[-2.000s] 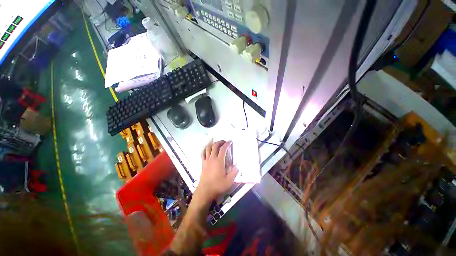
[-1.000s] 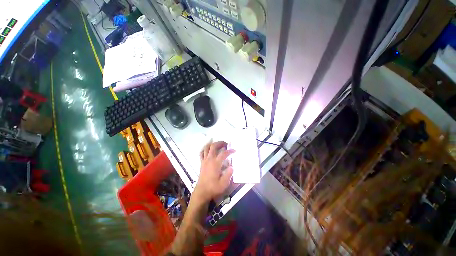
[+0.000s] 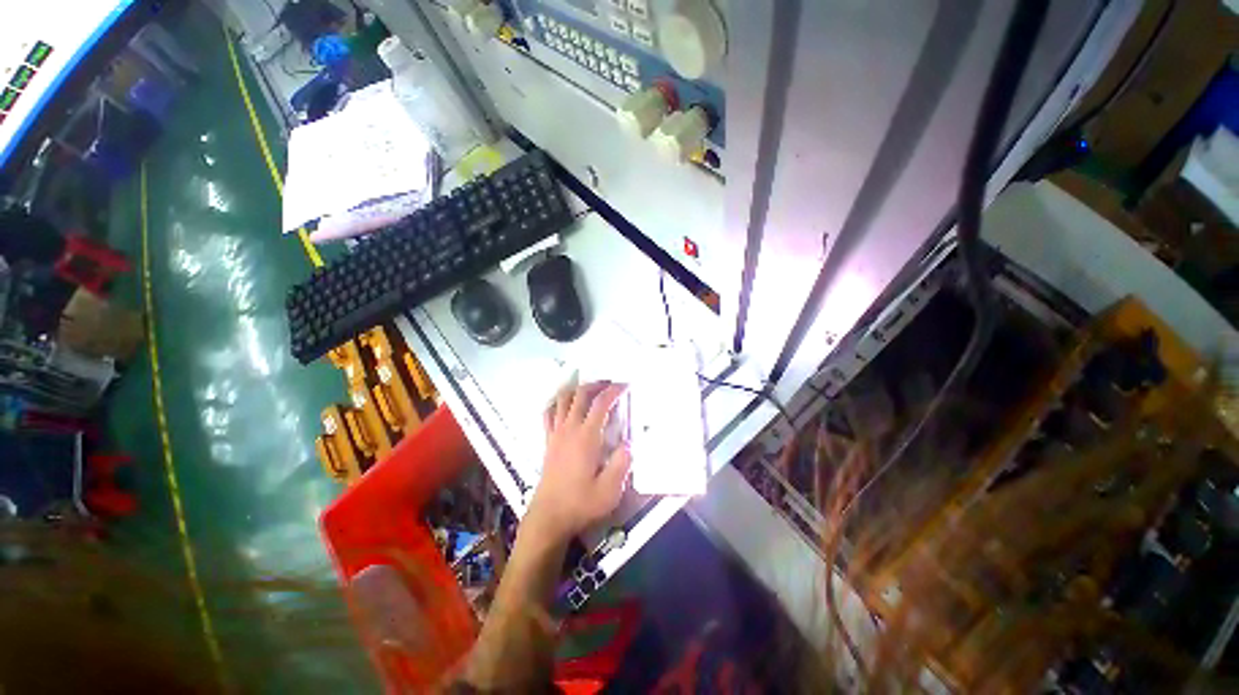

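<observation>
My left hand (image 3: pixel 582 462) lies palm down at the near end of the white desk shelf, fingers apart. It is at the left edge of a bright white sheet or flat pad (image 3: pixel 669 437). Glare washes out this area, so any small pale thing under the fingers cannot be made out. Two black mice, one (image 3: pixel 481 312) beside the other (image 3: pixel 556 297), lie beyond the hand. A long black keyboard (image 3: pixel 428 254) lies behind them. My right hand is not in view.
A grey test cabinet (image 3: pixel 870 163) with knobs borders the shelf. Paper sheets (image 3: pixel 356 160) lie behind the keyboard. A red bin (image 3: pixel 387 543) and orange fixtures (image 3: pixel 367 407) stand below left. At right, an orange fixture (image 3: pixel 999 435) holds black units, partly behind blurred hair-like strands.
My left hand stays at the white pad; its fingers and thumb have shifted slightly. The view has moved a little. Nothing else has visibly moved.
</observation>
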